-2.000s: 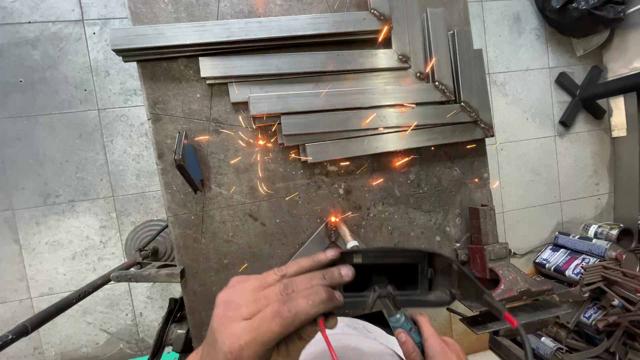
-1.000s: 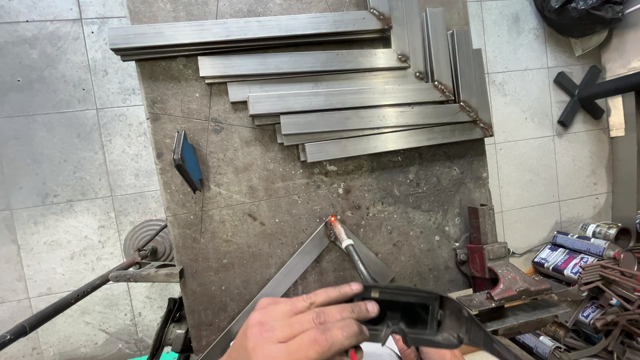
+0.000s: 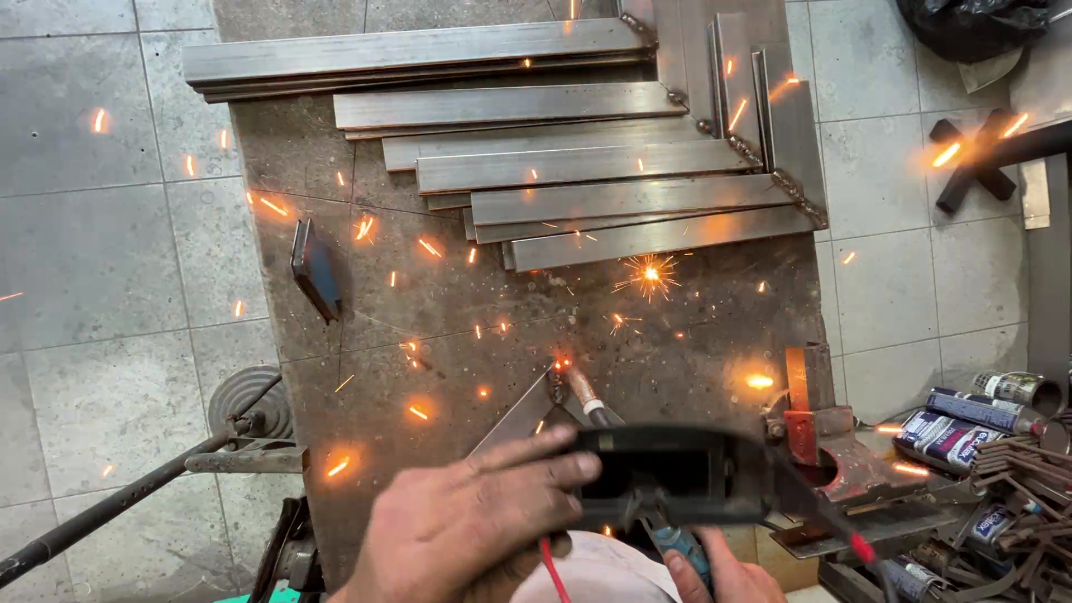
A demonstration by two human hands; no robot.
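My left hand (image 3: 477,511) has its fingers against the left edge of a black welding visor (image 3: 662,475), held over the lower middle of the view. My right hand (image 3: 729,569) is closed around the blue handle of a MIG welding torch (image 3: 590,402), which runs up behind the visor. Its nozzle tip is at the glowing corner where two flat steel bars (image 3: 515,414) meet at an angle. Sparks fly across the metal table. Welded angled steel frames (image 3: 586,163) lie overlapping above, with beads at their corners. The lower ends of the bars are hidden.
A blue-and-black magnetic holder or block (image 3: 316,270) stands on the table at left. A red bench vise (image 3: 825,452) is at the right edge, beside cans (image 3: 946,440) and a heap of rusty rods (image 3: 1017,494). A round-based metal stand (image 3: 251,406) is at lower left.
The visor has moved left and up since one second ago and now covers more of the bars. Sparks, absent one second ago, are flying again.
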